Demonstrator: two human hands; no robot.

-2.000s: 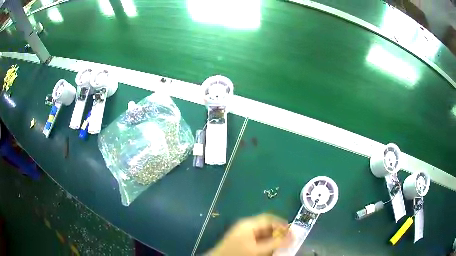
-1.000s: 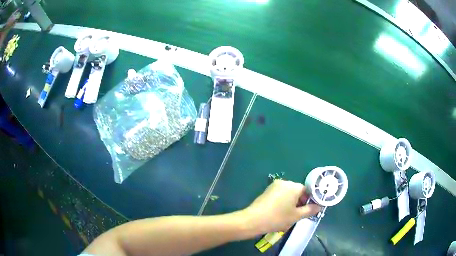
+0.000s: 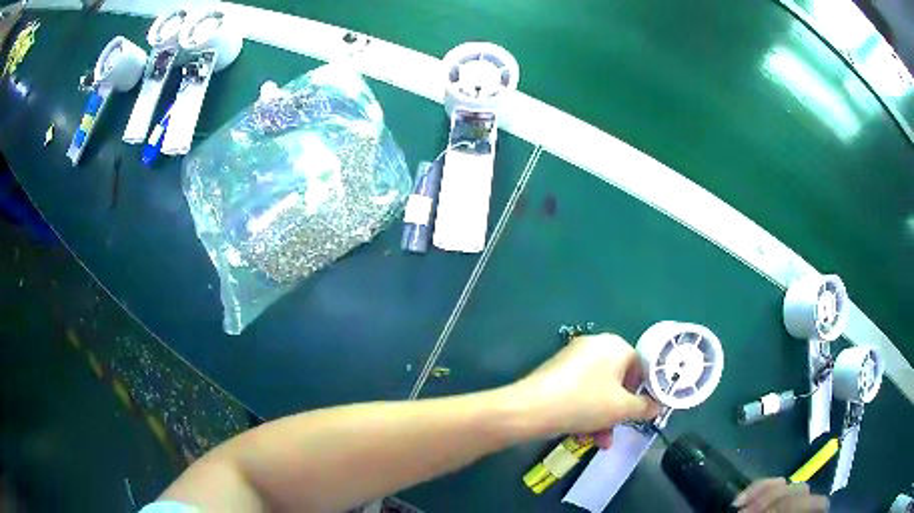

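My left hand (image 3: 591,386) is closed on a white handheld fan (image 3: 684,363) at its neck, just below the round head. The fan's open handle (image 3: 611,468) points down and left, with a yellow battery (image 3: 554,463) beside it. My right hand (image 3: 780,497), cut off by the bottom edge, holds a black electric screwdriver (image 3: 707,473). Its thin bit points at the neck of the fan, by my left fingers. Whether the bit touches a screw cannot be told. A small pile of screws (image 3: 576,330) lies just above my left hand, on the green bench.
A clear bag of screws (image 3: 311,195) lies left of centre. One fan (image 3: 466,190) with a grey battery stands beyond it by the pale rail (image 3: 641,180). Several more fans lie at the far left, two at the right (image 3: 814,307). The green conveyor (image 3: 641,70) runs behind.
My right hand has come into view with the screwdriver, its bit at the fan's neck. My left hand moved from the handle to the neck earlier and stays there. The view has shifted.
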